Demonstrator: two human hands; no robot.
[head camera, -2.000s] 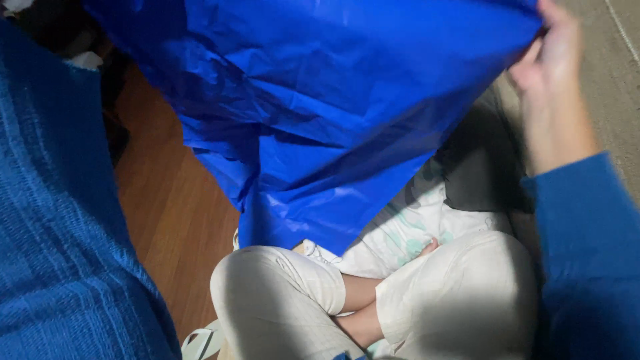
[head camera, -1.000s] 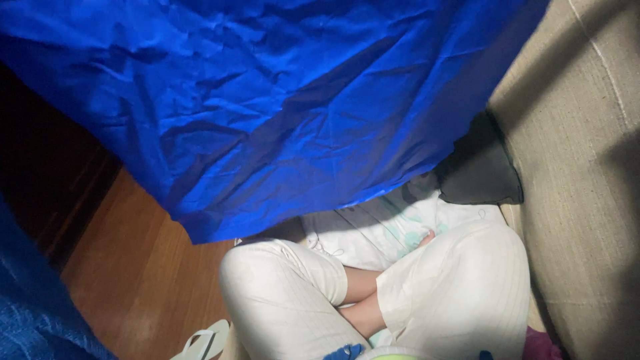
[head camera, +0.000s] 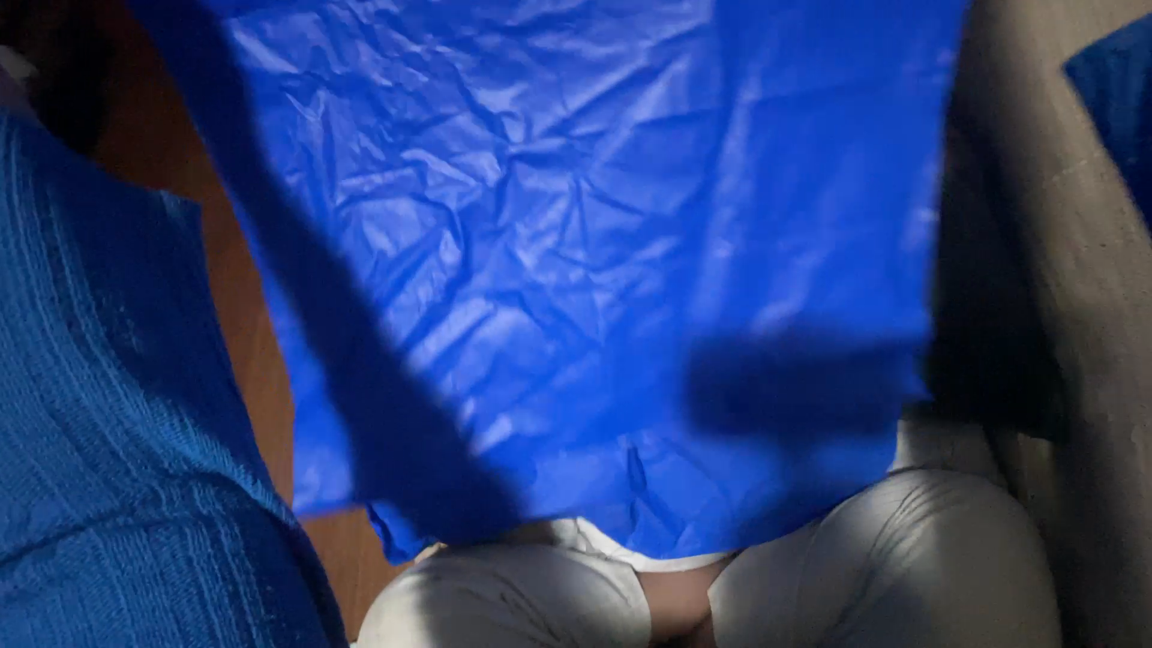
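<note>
A wrinkled, glossy blue sheet (head camera: 558, 270), of thin plastic or fabric, hangs spread out before me and fills the middle of the view. Its lower edge reaches down over my crossed legs in off-white trousers (head camera: 909, 558). Dark shadows fall across it. Neither of my hands shows; the sheet's top runs out of the frame. A blue knitted sleeve (head camera: 108, 378) comes in large at the left, and a small part of another blue sleeve (head camera: 1116, 108) shows at the right edge.
Brown wooden floor (head camera: 346, 576) shows between the left sleeve and the sheet. To the right is a beige fabric-like surface (head camera: 1071, 225), with a dark object (head camera: 990, 360) beside it, partly behind the sheet. White cloth (head camera: 612, 549) lies under the sheet's lower edge.
The blue sheet has spread out and come lower, now covering most of the white cloth and the dark object. My right hand, seen on the sheet's corner two seconds ago, is out of view.
</note>
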